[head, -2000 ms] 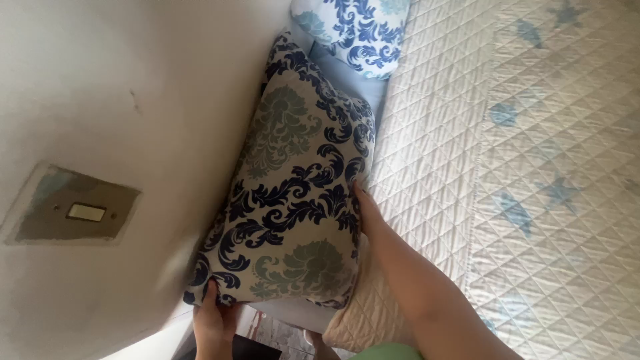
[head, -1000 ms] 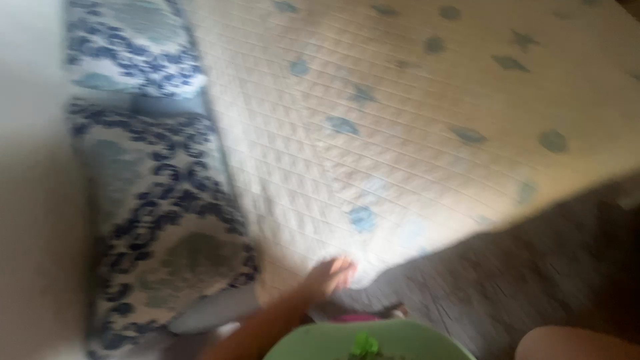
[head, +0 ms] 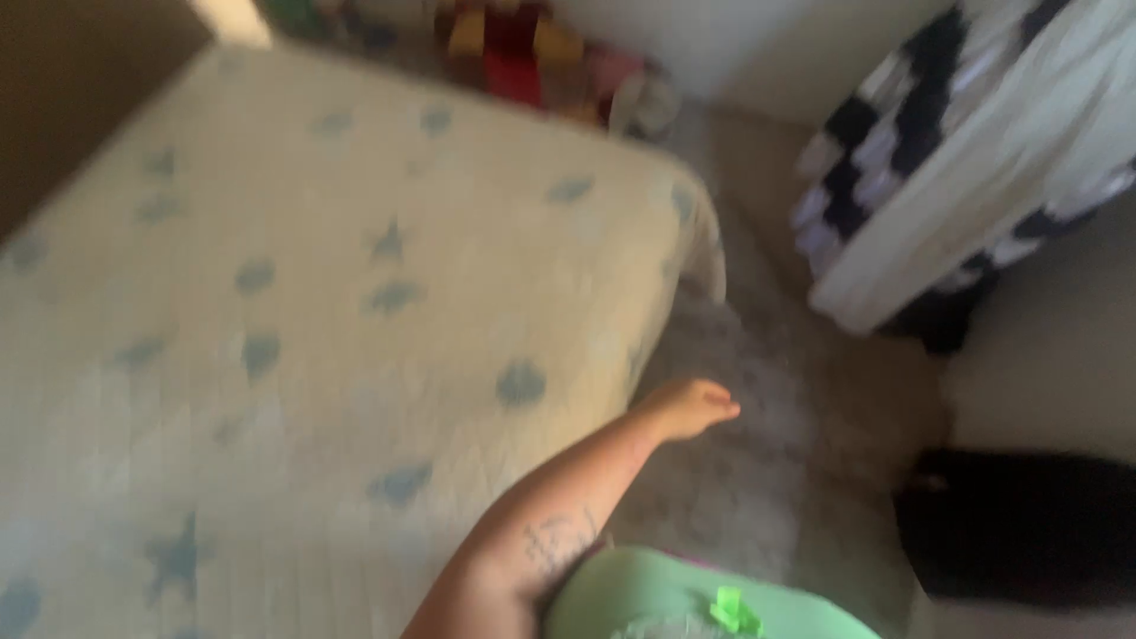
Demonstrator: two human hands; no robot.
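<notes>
My left hand is just off the side edge of the bed, over the floor, with the forearm crossing the bed's near corner. It looks loosely curled, with nothing visible in it, though the view is blurred. Beside it a beige quilted bedspread with blue-green stars and rounded shapes covers the bed, and its far corner hangs down. My right hand is out of view.
Floor runs along the bed's right side. Black and white ruffled fabric hangs at the upper right, above a black object. Red and yellow items lie beyond the bed.
Two seconds ago both hands were on a blue-patterned pillow by the wall; they let go of it. The view has swung right, away from the pillows, to the bed's other end.
</notes>
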